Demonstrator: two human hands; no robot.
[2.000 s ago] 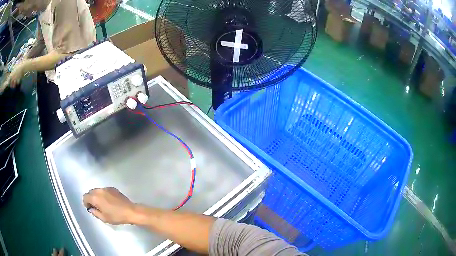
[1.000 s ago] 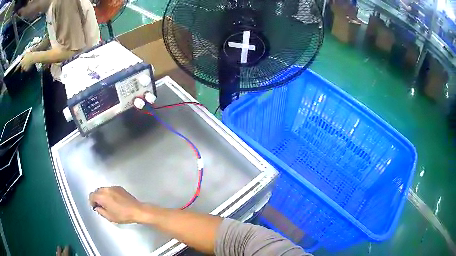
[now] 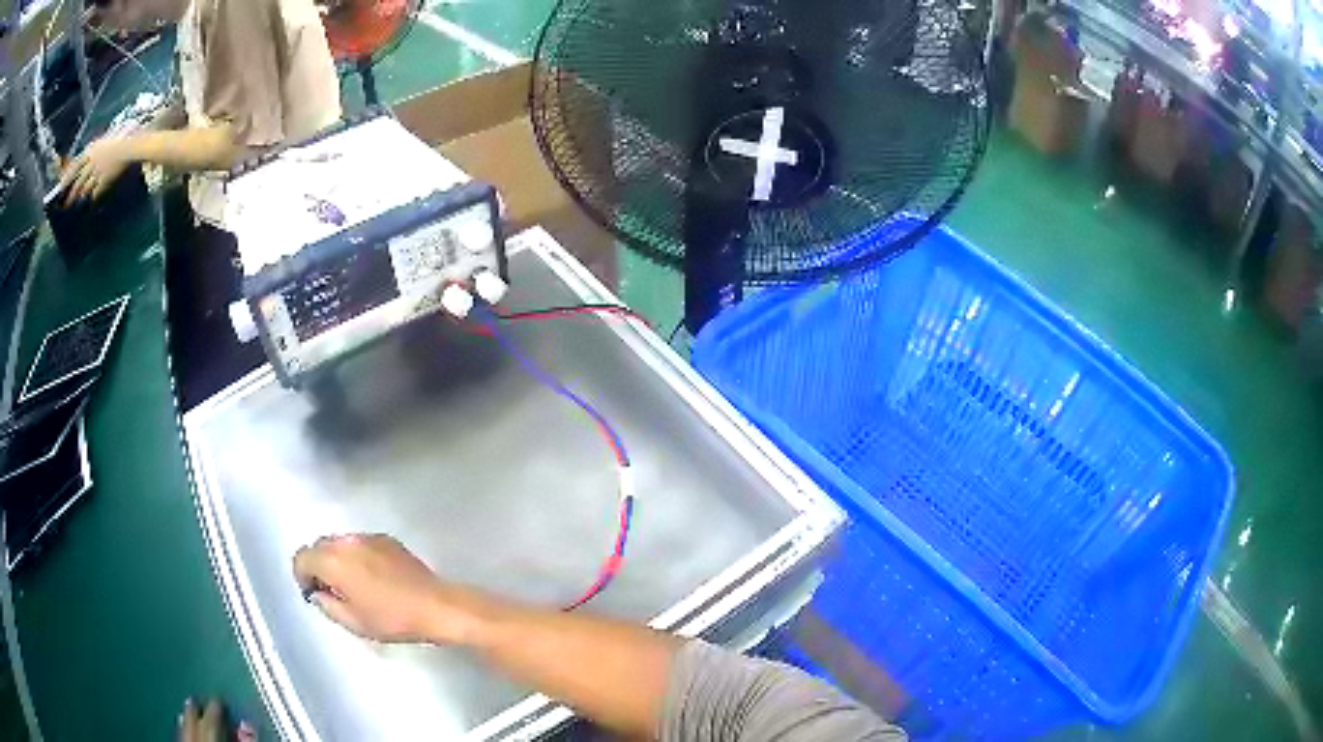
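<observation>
My right hand (image 3: 370, 586) is closed above the left part of the silvery test surface (image 3: 479, 435), with a small dark end at its fingertips. The red and blue test lead (image 3: 625, 500) curves from the test instrument (image 3: 380, 268) and passes out of sight under my right forearm; its far end is hidden, apparently in the hand. My left hand (image 3: 215, 723) shows only as fingertips at the bottom edge, over the green strip; whatever it holds is out of view. The instrument's dark display is lit.
Several small solar panels (image 3: 73, 348) lie on the green conveyor belt (image 3: 124, 580) at left. Another worker (image 3: 261, 87) stands behind the instrument, hands at the belt. A black pedestal fan (image 3: 769, 152) and a blue plastic crate (image 3: 987, 464) are at right, a cardboard box (image 3: 501, 145) behind.
The whole view has shifted, so the scene sits further right in the picture. My right hand keeps its closed pose over the test surface. The other worker's hands have moved.
</observation>
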